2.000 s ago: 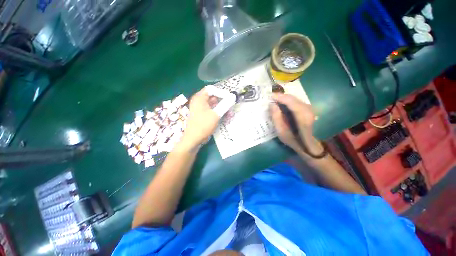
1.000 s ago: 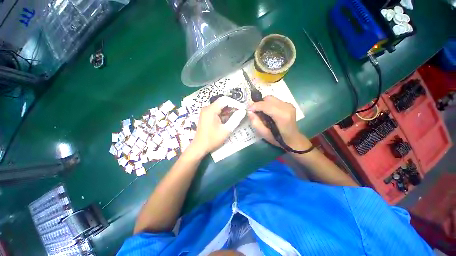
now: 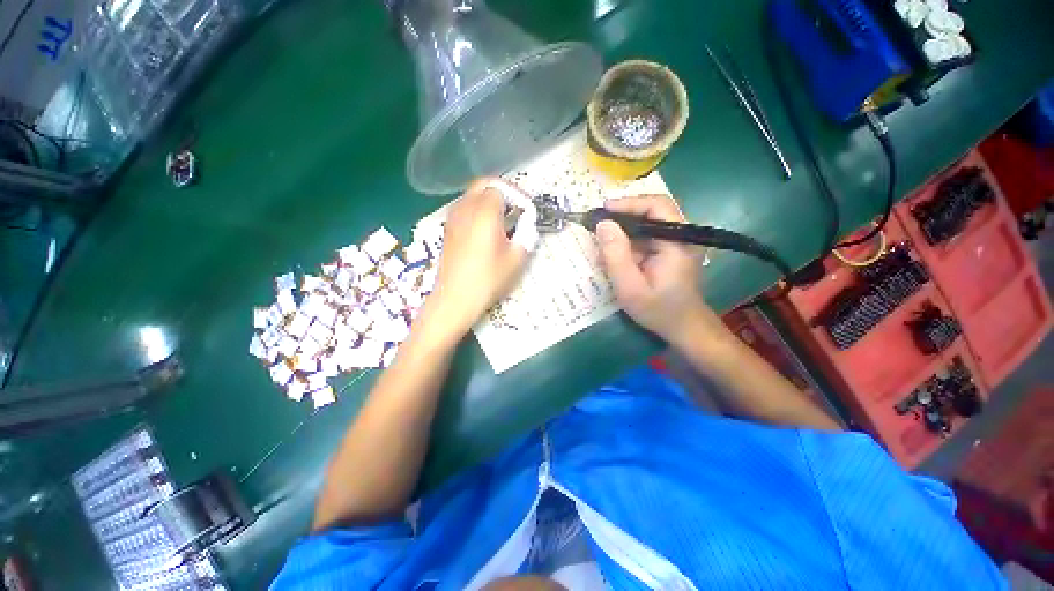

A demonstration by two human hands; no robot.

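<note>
My right hand (image 3: 657, 263) holds a black soldering iron (image 3: 665, 227) almost level, its tip pointing left. The tip is at a small dark and metallic device unit (image 3: 548, 212) over the paper sheet (image 3: 555, 294). My left hand (image 3: 480, 248), with white finger cots (image 3: 526, 225), is at the unit's left side and holds it by its edge. The fingertips partly hide the unit. Tiny dark dots lie in rows on the sheet.
A clear hood (image 3: 497, 116) and a yellow tub of metal wool (image 3: 636, 121) stand behind the sheet. White squares (image 3: 335, 312) lie left. Tweezers (image 3: 751, 110), a blue station (image 3: 841, 58) and a red parts bin (image 3: 913, 404) are right. A clear tray (image 3: 139, 508) is lower left.
The iron has turned from steep to nearly level, and its tip has come to the unit. My left fingers have moved up to the unit. The small metallic piece at the upper left has shifted left.
</note>
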